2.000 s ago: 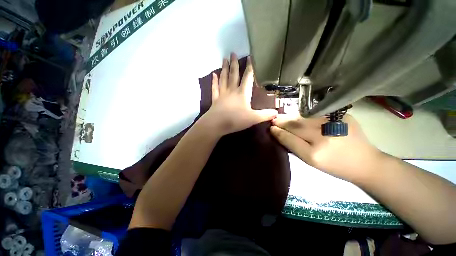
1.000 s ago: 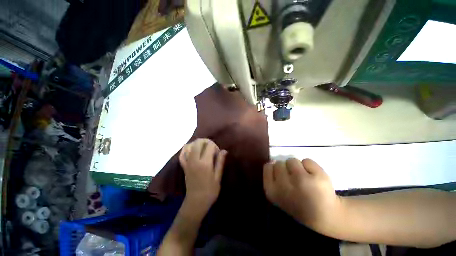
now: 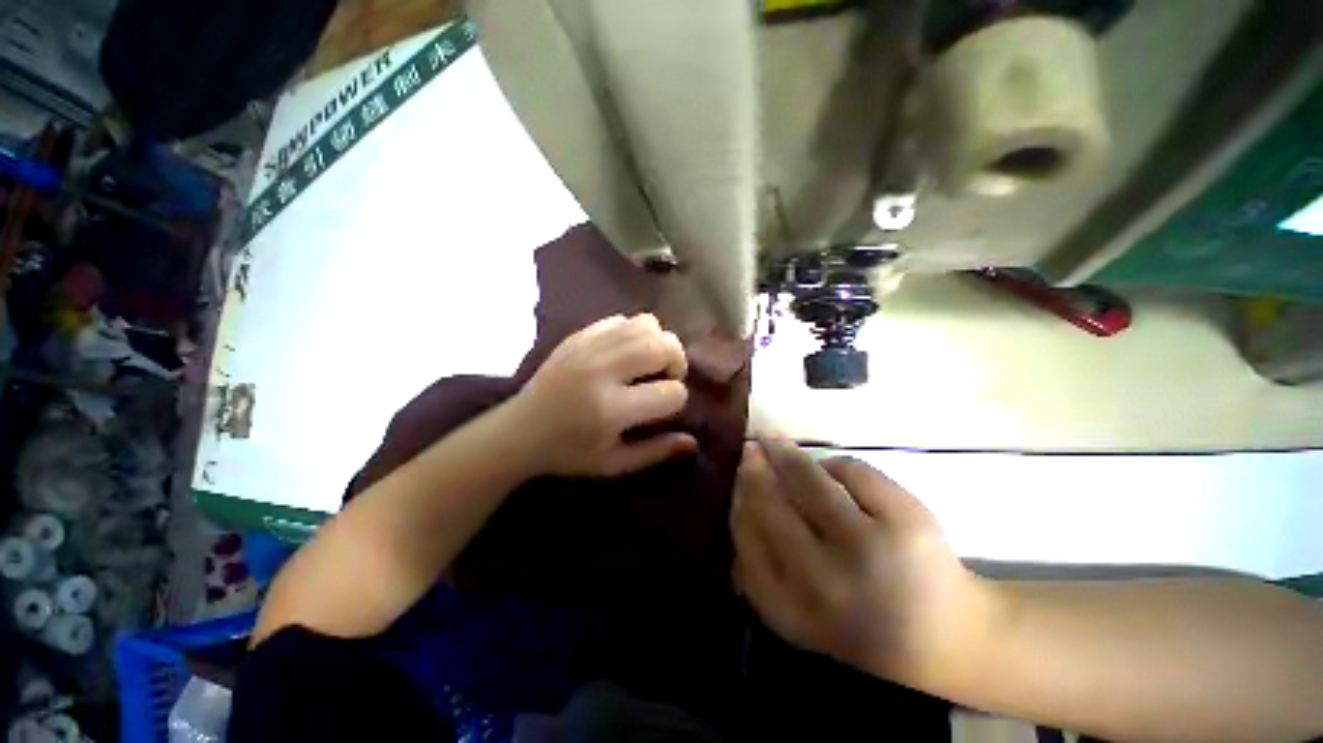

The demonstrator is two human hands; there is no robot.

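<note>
The dark maroon-brown cloth (image 3: 580,283) lies under the sewing machine head (image 3: 653,102) and hangs over the table's front edge. Its right edge runs down from the needle area, where the machine head hides the presser foot and needle. My left hand (image 3: 617,395) rests on the cloth left of this edge with fingers curled, pinching a fold of it. My right hand (image 3: 842,559) holds the cloth's right edge between thumb and fingers, nearer to me, at the front of the machine bed (image 3: 929,363).
Red-handled thread snips (image 3: 1081,306) lie on the machine bed behind the black tension knob (image 3: 836,366). The white table (image 3: 392,276) extends left. A blue basket (image 3: 145,675) with clear plastic stands at the lower left. Thread cones (image 3: 51,581) are on the floor.
My hands were together near the needle, then drew back towards me. My left hand has since moved forward on the cloth; my right hand stays at its right edge. The view has shifted closer to the machine.
</note>
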